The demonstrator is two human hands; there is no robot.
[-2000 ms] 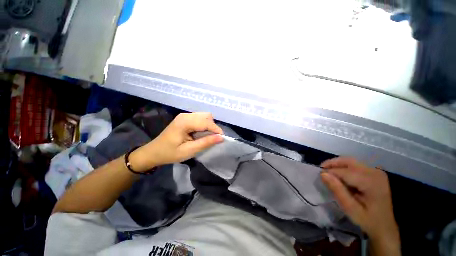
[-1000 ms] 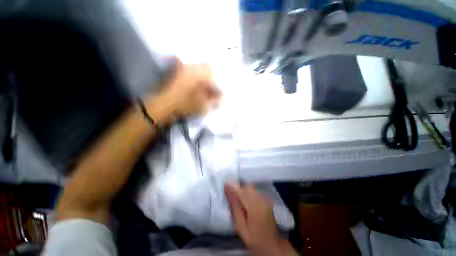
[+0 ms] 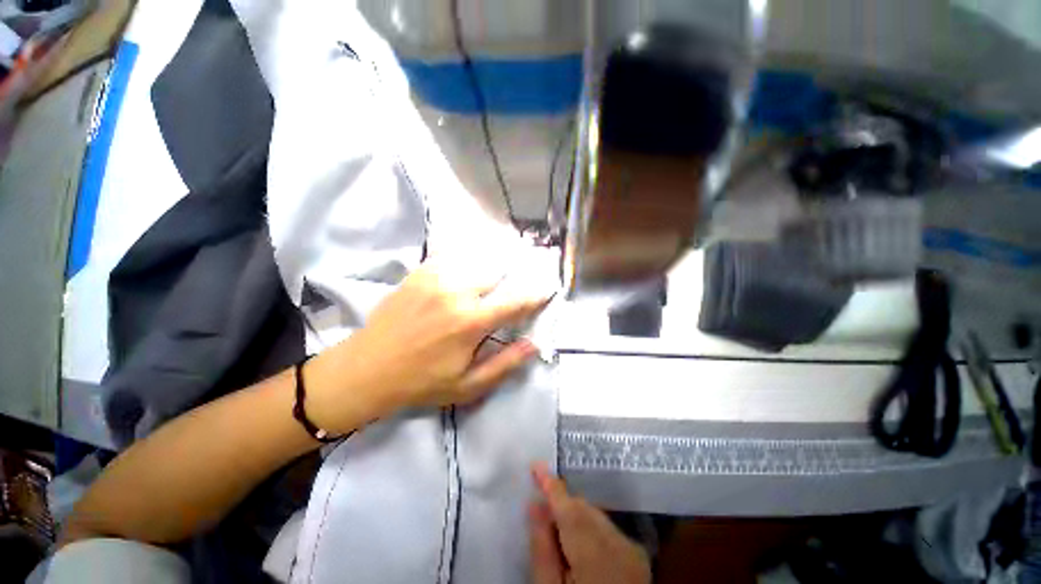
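Light grey fabric with dark seam lines lies over the table's front edge and up beside the machine head. Dark grey fabric lies in folds to its left. My left hand rests flat on the pale fabric, fingertips by the presser foot area of the sewing machine. My right hand, cut off by the lower edge, has its fingers at the pale fabric's right edge below the table edge. The needle tip is hidden by glare and metal parts.
The sewing machine head fills the top, with a blurred part close to the camera. A dark angular block sits right of the needle area. Black scissors and a slim yellow-green tool lie at right. A ruler runs along the front edge.
The view has moved from lap and table to the machine. The fabric now lies up beside the needle area. My left hand has come down flat on it; my right hand stays low at its edge.
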